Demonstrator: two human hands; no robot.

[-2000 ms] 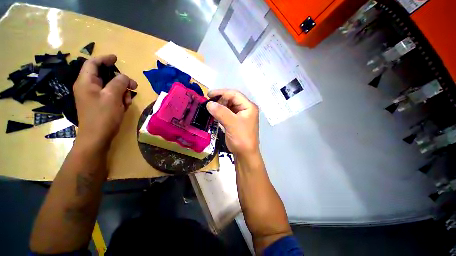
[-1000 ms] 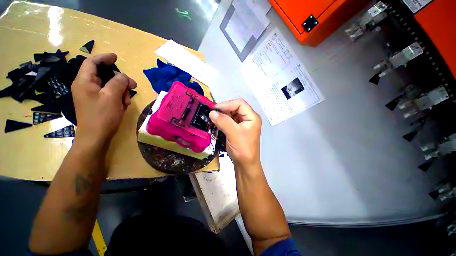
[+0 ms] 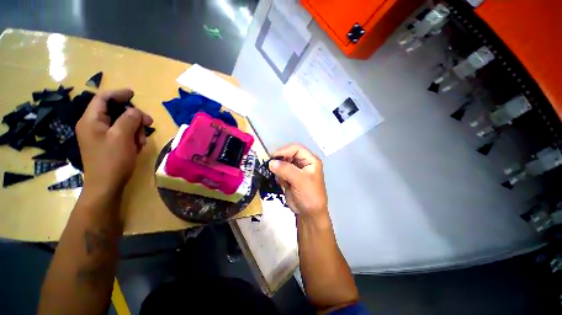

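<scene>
A pink fixture point(image 3: 200, 146) with a dark window sits on a cream-white block point(image 3: 174, 183) on a dark speckled round stand point(image 3: 191, 210). My right hand point(image 3: 302, 181) is just right of the fixture, apart from it, its thumb and finger pinched on a small dark piece, partly hidden. My left hand point(image 3: 109, 141) is left of the fixture, fingers curled round black triangular pieces; a dark tip pokes out by the fingertips. Many more black triangular pieces point(image 3: 46, 123) are heaped on the tan tabletop point(image 3: 37, 220) to the left, partly behind my left hand.
A crumpled blue cloth point(image 3: 196, 109) and a white paper point(image 3: 212, 85) lie behind the fixture. A pale ledge point(image 3: 265, 237) holds small black bits. Instruction sheets point(image 3: 333, 101) are on the grey panel. Metal clips point(image 3: 471, 63) with black pieces hang at right, near an orange box point(image 3: 363, 18).
My right hand has moved off the fixture's window to the right and down, uncovering the window. My left hand keeps its grip. The view has shifted slightly.
</scene>
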